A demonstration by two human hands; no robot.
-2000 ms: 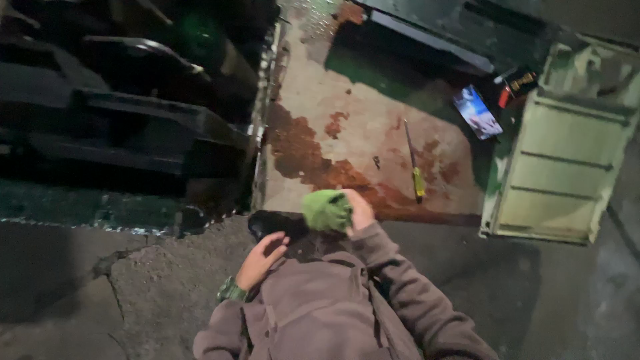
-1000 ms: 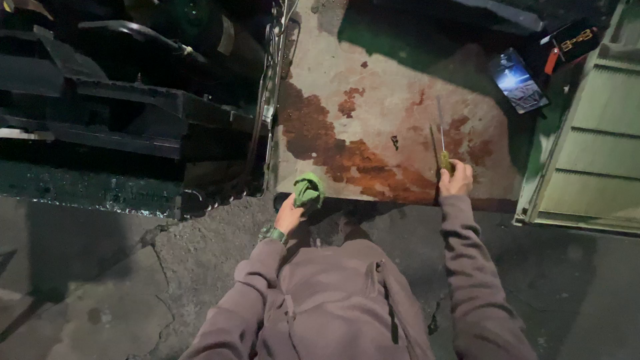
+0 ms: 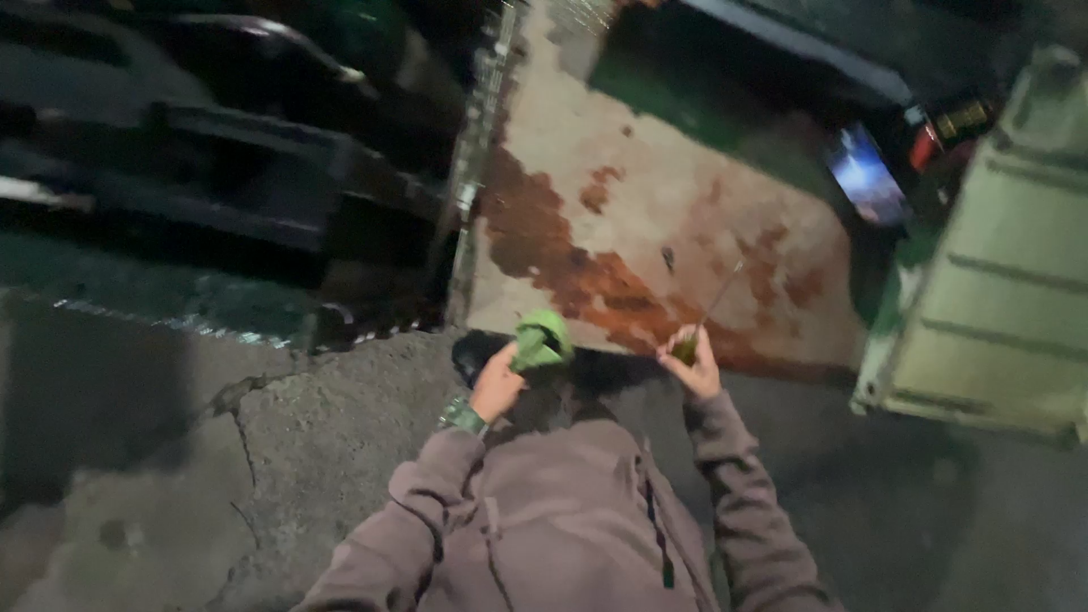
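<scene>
A bunched green cloth (image 3: 544, 342) is gripped in my left hand (image 3: 496, 384), just off the near edge of a rust-stained metal surface (image 3: 654, 187). My right hand (image 3: 694, 364) is closed around the yellowish handle of a screwdriver (image 3: 718, 299); its thin shaft points up and to the right over the stained surface. A small dark piece (image 3: 668, 257) lies on that surface, up and left of the screwdriver. The view is blurred, so its kind is unclear.
Dark metal machinery (image 3: 246, 170) fills the left side. A pale green ribbed metal panel (image 3: 994, 289) stands at right. Near it lie a item with a bright blue picture or screen (image 3: 867, 174) and a black and red object (image 3: 943, 134). Cracked concrete floor (image 3: 340, 442) is below.
The green cloth has passed from my right hand to my left. My right hand has picked up the screwdriver from the stained surface and brought it nearer my body.
</scene>
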